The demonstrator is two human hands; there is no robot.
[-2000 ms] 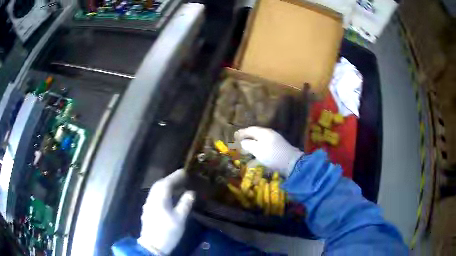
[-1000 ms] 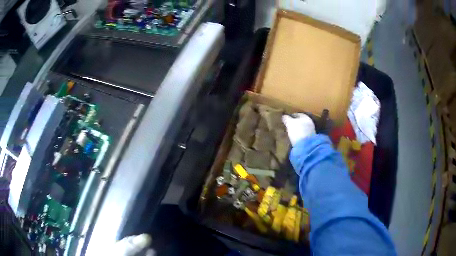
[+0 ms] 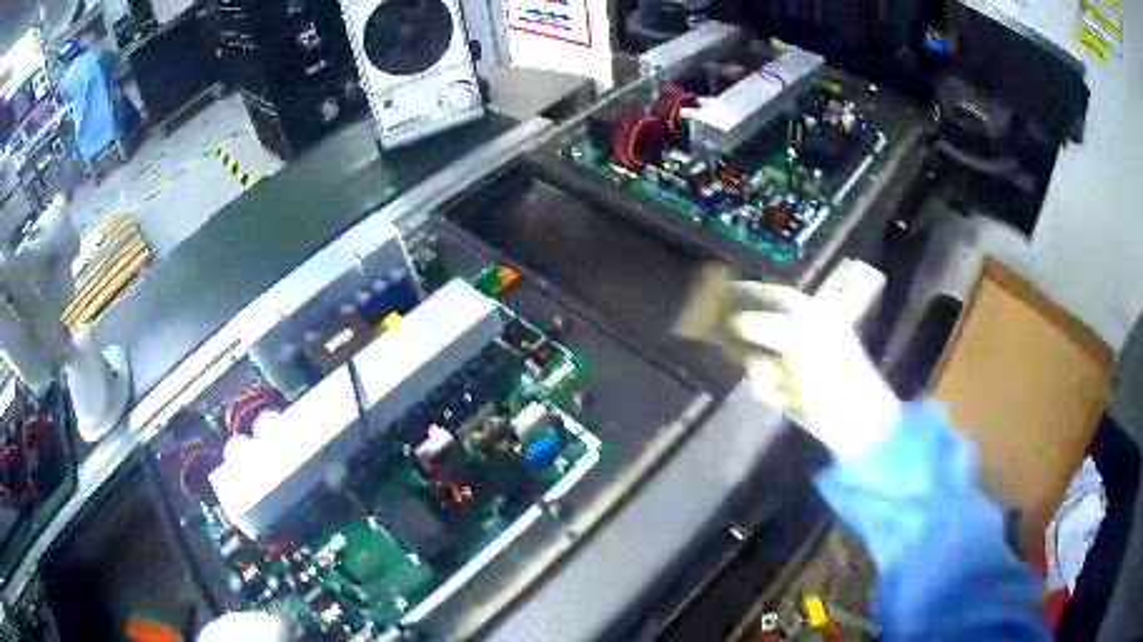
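Observation:
My right hand (image 3: pixel 815 370), white-gloved and blurred, holds a grey-brown pad (image 3: pixel 704 302) by its fingertips above the conveyor, between two green circuit boards. My left hand (image 3: pixel 245 630) shows only as a white patch cut off by the bottom edge; its fingers are hidden. The near circuit board (image 3: pixel 395 552) lies in a dark carrier and bears a long silver-white heatsink (image 3: pixel 364 401). The far circuit board (image 3: pixel 740 201) has dark red coils and a similar heatsink.
The brown box lid (image 3: pixel 1022 389) stands open at right. Yellow pieces (image 3: pixel 817 611) show below my right sleeve. A metal rail (image 3: pixel 602 539) runs beside the boards. A white fan (image 3: pixel 414 63) stands behind the line. A person in blue (image 3: pixel 90 94) is far off at upper left.
The view has swung left to the conveyor. My right hand has left the box and now holds a pad over the line. My left hand is again at the bottom edge.

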